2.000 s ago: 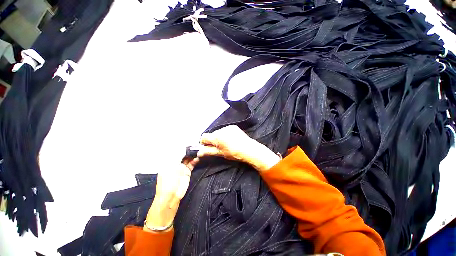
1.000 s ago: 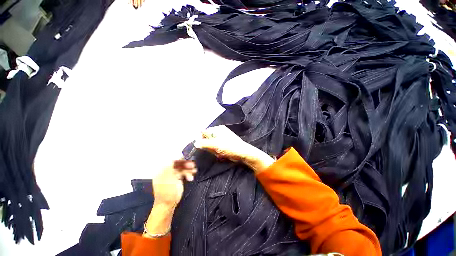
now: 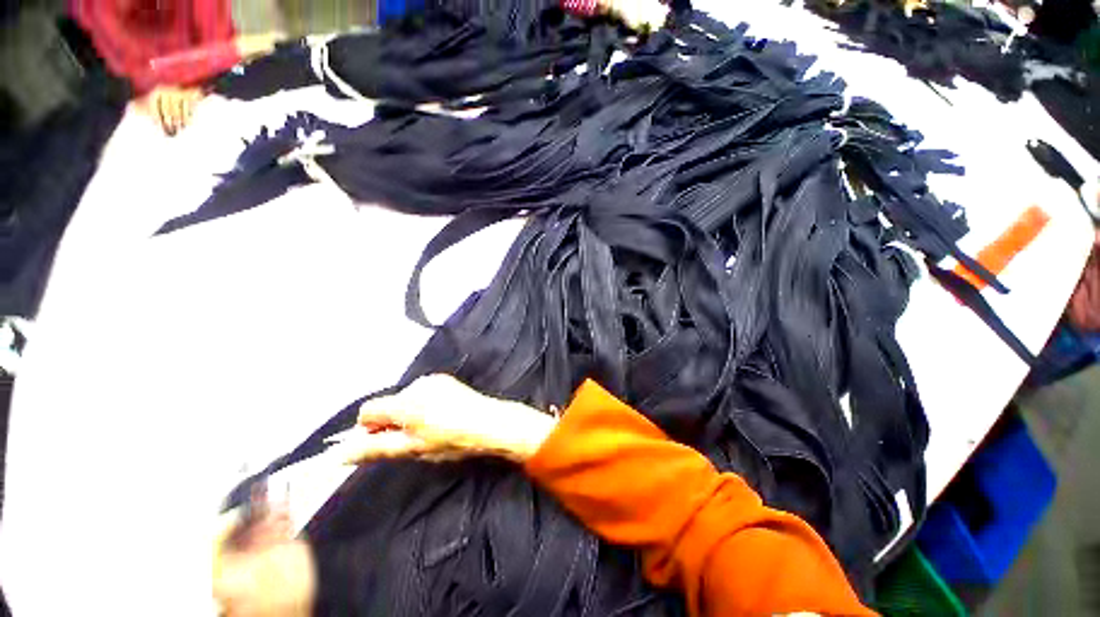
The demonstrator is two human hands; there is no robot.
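My right hand (image 3: 440, 416) reaches from an orange sleeve across the near edge of the dark heap, fingers pointing left. A black strip (image 3: 310, 445) runs from the heap past its fingertips down to the left; whether they grip it is unclear. My left hand (image 3: 268, 574) is blurred at the bottom left, beside the strip's lower end; its finger positions and any hold are unclear. The large loose heap of black strips (image 3: 627, 241) has faint pale lines along them. More strips (image 3: 458, 542) lie under and below my right forearm.
White tabletop (image 3: 157, 386) shows at left. White ties (image 3: 310, 150) hold strips at upper left and right. A person's hand (image 3: 173, 109) and red sleeve are at the far left edge. An orange flat item (image 3: 1008, 247) lies at right. Blue (image 3: 995, 500) and green (image 3: 917, 588) crates are lower right.
The view has shifted, showing more of the right side and far edge. My left hand has moved down and left, away from my right hand. The red sleeve and crates now show.
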